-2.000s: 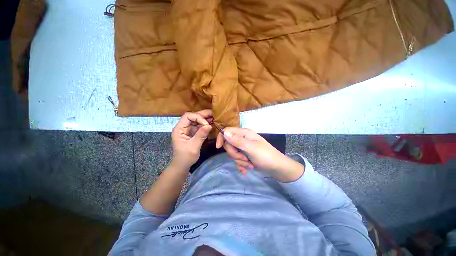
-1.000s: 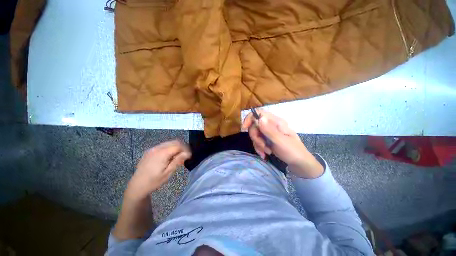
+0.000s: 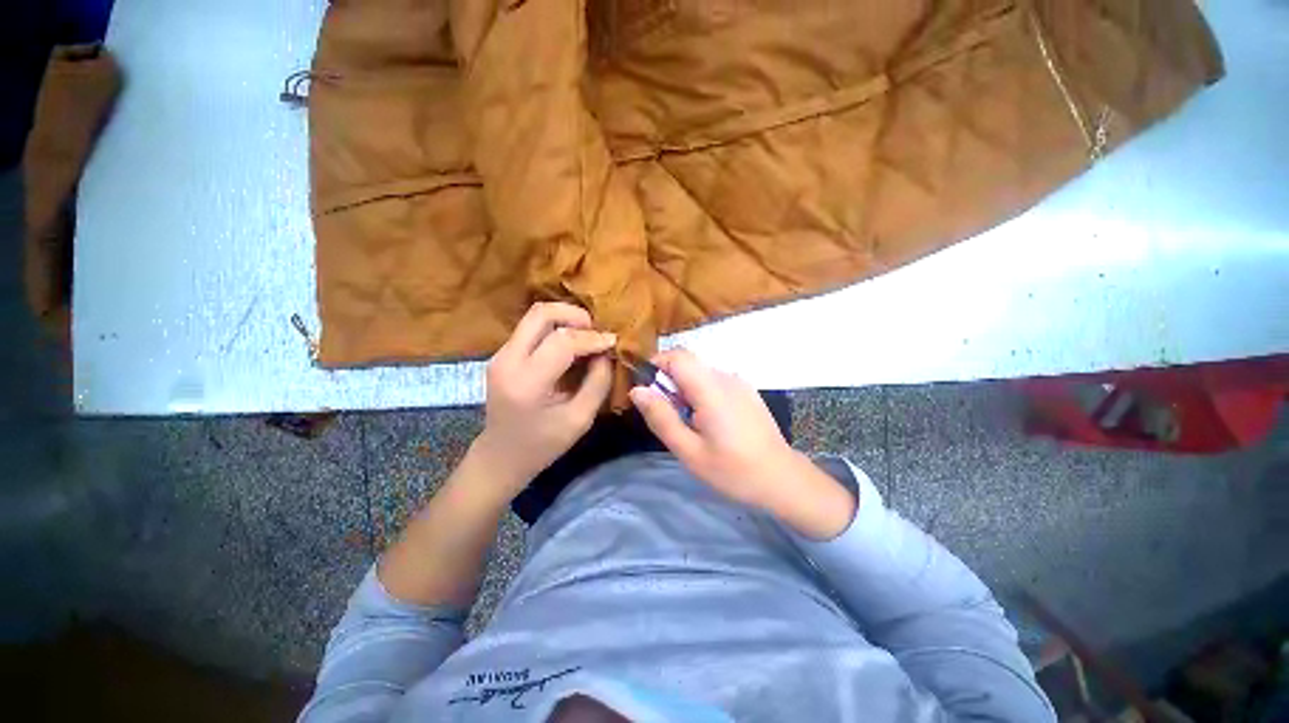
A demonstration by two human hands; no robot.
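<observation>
A tan-brown padded jacket lies over the white table, with its sleeve lying across the body and its cuff end at the table's near edge. My left hand is at the cuff, its fingertips pinched at the cuff's edge; a thread between them is too small to tell. My right hand holds small dark-bladed thread snips, their tips against the cuff close to my left fingertips. Most of the snips' body is hidden by my fingers.
A metal zip runs up from the hem at the right. A dark cord loop sticks out at the jacket's left edge. Another brown piece hangs at the table's far left. A red bin stands below the table's right edge.
Both hands have come back together at the cuff from apart, my left hand up and right, my right hand slightly left. The jacket appears shifted slightly left and lower in view.
</observation>
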